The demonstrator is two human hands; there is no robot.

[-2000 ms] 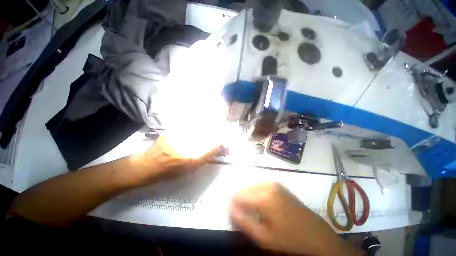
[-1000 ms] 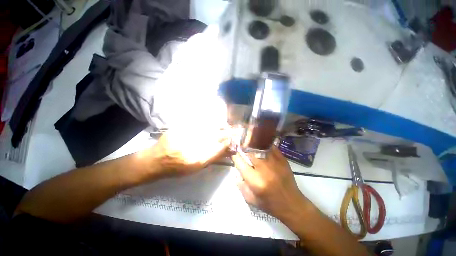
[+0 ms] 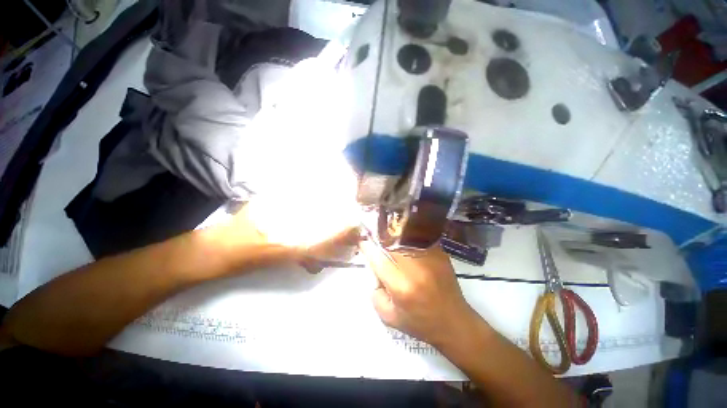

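Note:
A grey garment piece [image 3: 187,111] with black panels lies bunched left of the white sewing machine [image 3: 550,72]. My left hand [image 3: 267,235] rests at the garment's near edge, its fingers largely lost in the lamp's glare. My right hand [image 3: 418,287] is at the needle area, just below the shiny dark curved guard [image 3: 438,187], with fingertips close together at the glare's edge. The needle, the presser foot and whatever the fingertips touch are washed out or hidden. A small dark strip shows between the hands.
Scissors [image 3: 550,319] with yellow and red handles lie right of my right hand. A dark phone-like slab [image 3: 470,243] and dark metal parts [image 3: 510,211] lie under the machine arm. A long black strip [image 3: 60,103] and printed papers [image 3: 32,80] are at far left.
My right hand has moved from the table's front up to the needle area, beneath the curved guard. My left hand has stayed by the garment. The whole view has shifted slightly.

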